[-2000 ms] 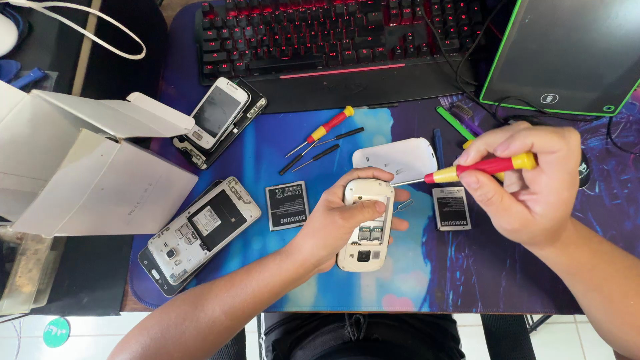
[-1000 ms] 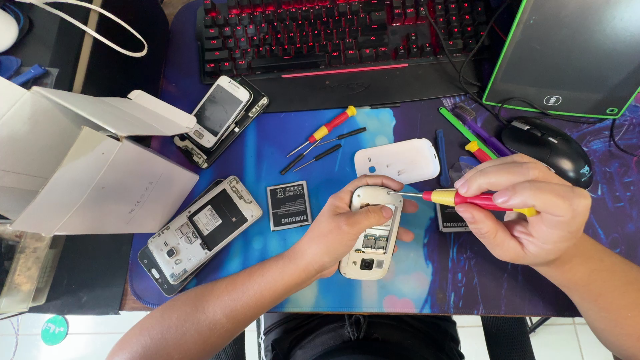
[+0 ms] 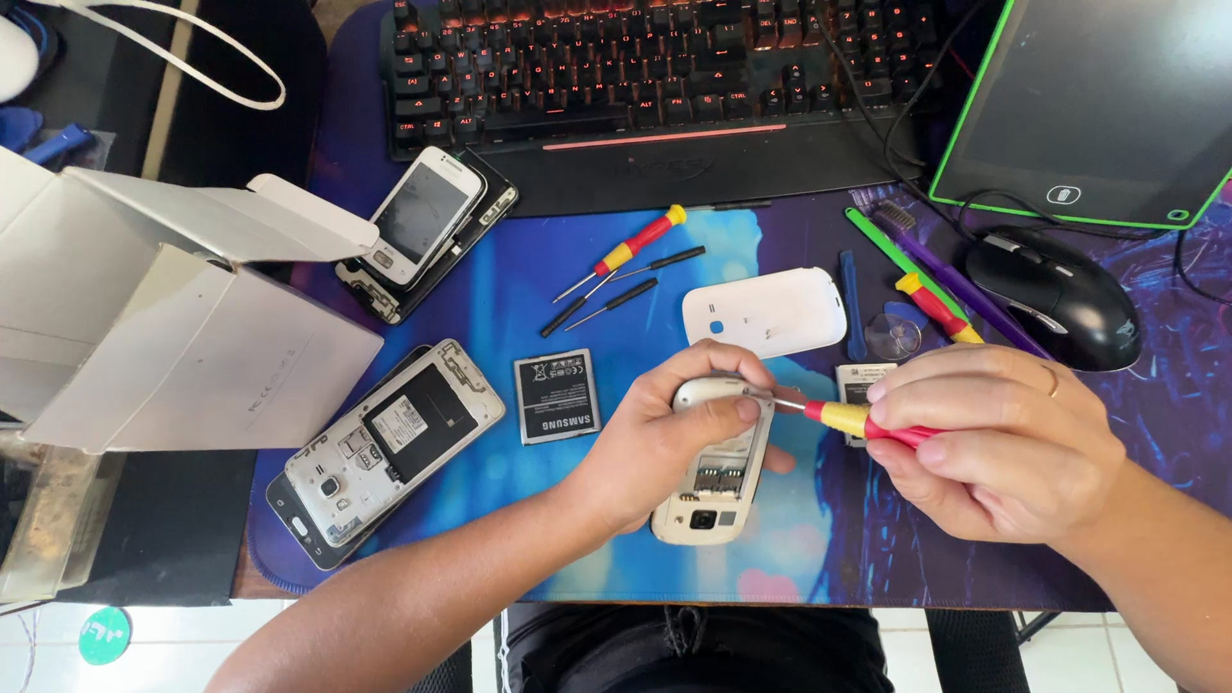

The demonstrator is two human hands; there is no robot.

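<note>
My left hand [image 3: 664,433] grips a white smartphone with its back cover off [image 3: 717,476], camera end towards me, thumb across its far end. In my right hand [image 3: 1001,443] is a red and yellow precision screwdriver [image 3: 847,420], its tip at the phone's far right edge; whether it sits in a screw or a seam I cannot tell. Just beyond lies a white back cover [image 3: 765,313]. Partly behind my right hand is a phone battery [image 3: 861,385]. Another battery, a Samsung one [image 3: 558,397], lies left of my left hand.
An opened phone [image 3: 395,443] and white box [image 3: 212,346] stand left, with a white phone [image 3: 428,217] beyond. Small screwdrivers [image 3: 621,252], a keyboard [image 3: 616,96], brush [image 3: 962,269], blue pry tool [image 3: 852,306], suction cup [image 3: 893,337], mouse [image 3: 1054,298] and green-framed tablet [image 3: 1088,106] lie around.
The screwdriver tip has moved left from beside the phone onto its far right edge. My right hand has shifted left and towards me since a second ago, covering part of the right battery.
</note>
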